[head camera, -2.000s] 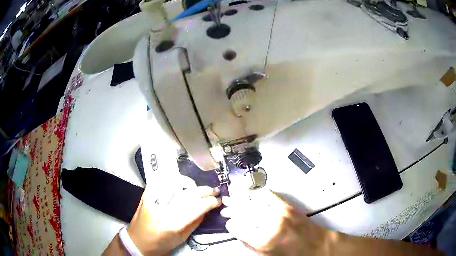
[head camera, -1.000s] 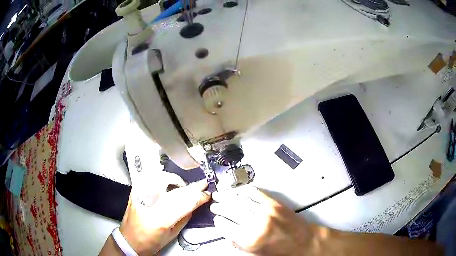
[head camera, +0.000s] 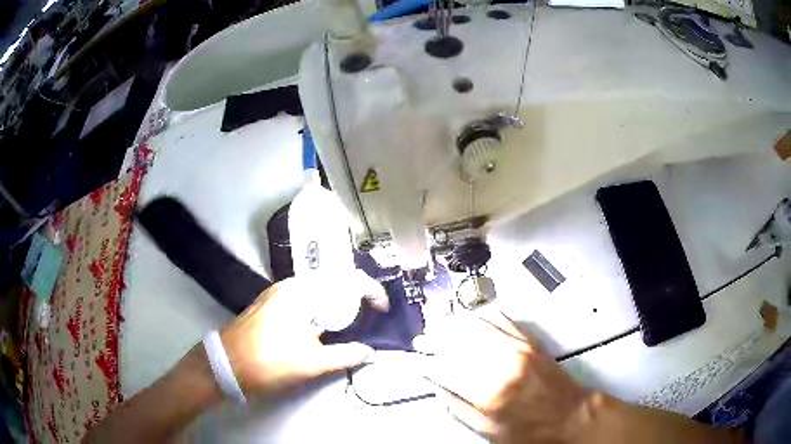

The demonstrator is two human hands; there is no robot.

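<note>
A dark navy fabric piece [head camera: 386,319] lies under the presser foot [head camera: 415,286] of the cream-white sewing machine [head camera: 538,165]. My left hand [head camera: 299,325] holds the piece's left side, thumb and fingers around its edge. My right hand [head camera: 481,364] lies just right of the piece, fingertips at its right edge; overexposure hides whether they grip it. A long black strip [head camera: 195,251] extends from beneath my left hand to the upper left. A white fitting with an oval mark [head camera: 314,251] stands left of the needle area.
A black phone-like slab [head camera: 652,260] lies at right, with a small grey plate [head camera: 544,270] nearer the foot. A black fabric piece [head camera: 260,109] lies behind the machine head. A red-printed tan cover [head camera: 82,321] is at left. A blue tool [head camera: 308,149] shows beside the head.
The view has shifted. My left hand has opened wider and moved back from the presser foot. The black strip has swung upward at its far end. The navy piece lies differently, with more of it showing.
</note>
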